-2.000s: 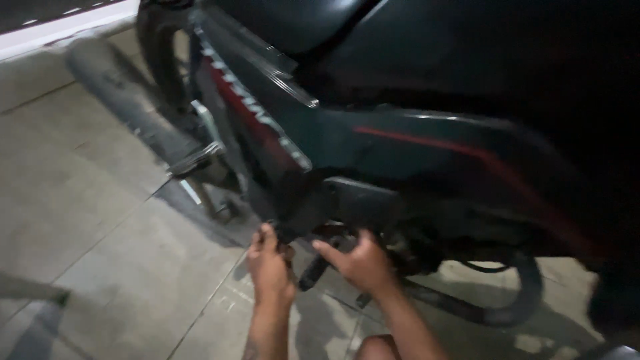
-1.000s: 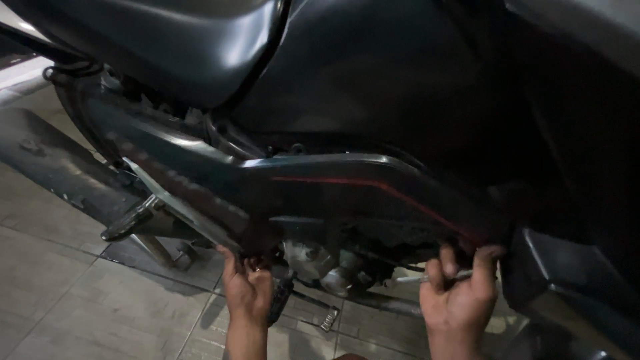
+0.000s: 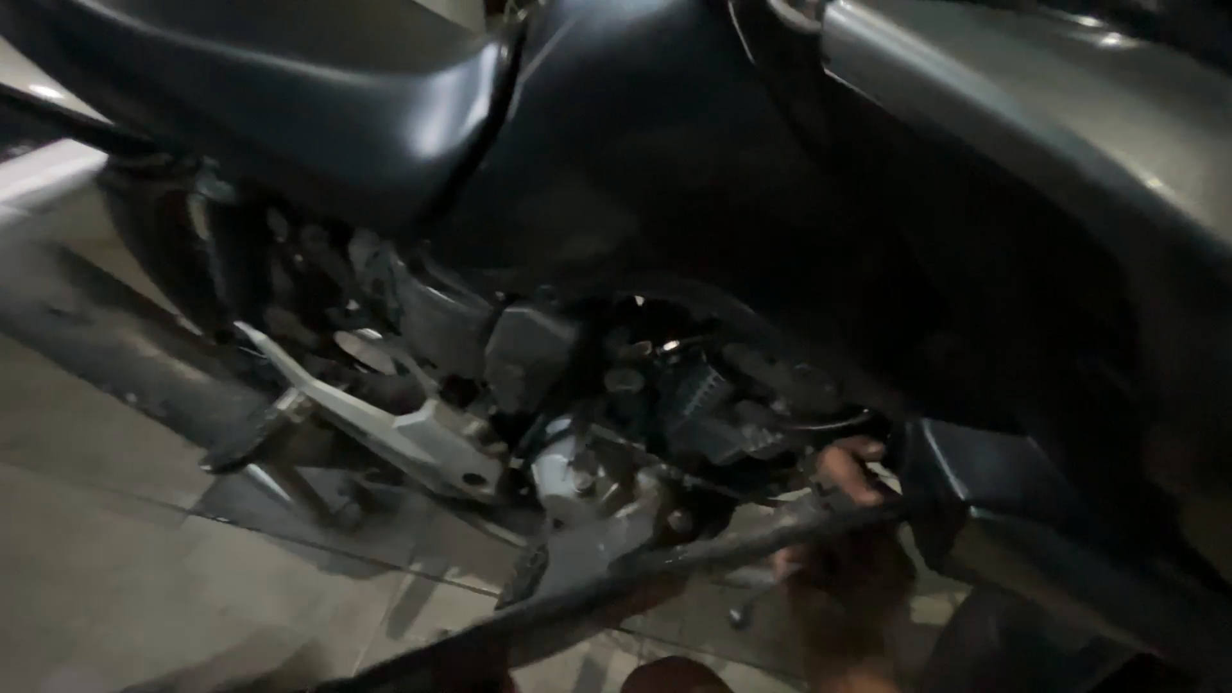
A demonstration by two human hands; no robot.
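Observation:
The dark side panel (image 3: 616, 587) of the motorcycle is off the bodywork, seen nearly edge-on and slanting from the bottom left up to the right. My right hand (image 3: 849, 472) grips its front end, fingers above the edge and part of the hand below it. My left hand cannot be made out; the panel or the frame's bottom edge hides it. Behind the panel, the engine (image 3: 577, 476) and a metal footrest bracket (image 3: 414, 433) lie exposed. A black seat (image 3: 385, 87) and a dark tank cover (image 3: 626, 164) sit above them.
An exhaust muffler (image 3: 125, 337) extends at the left, with a footpeg (image 3: 260, 428) beside it. A dark front fairing (image 3: 1001, 462) stands close to my right hand. Floor tiles (image 3: 144, 577) lie below. A knee (image 3: 674, 676) shows at the bottom edge.
The side panel, against the motorcycle one second ago, has come away and tilted toward me, exposing the engine area. My left hand has gone out of sight. The view has moved closer.

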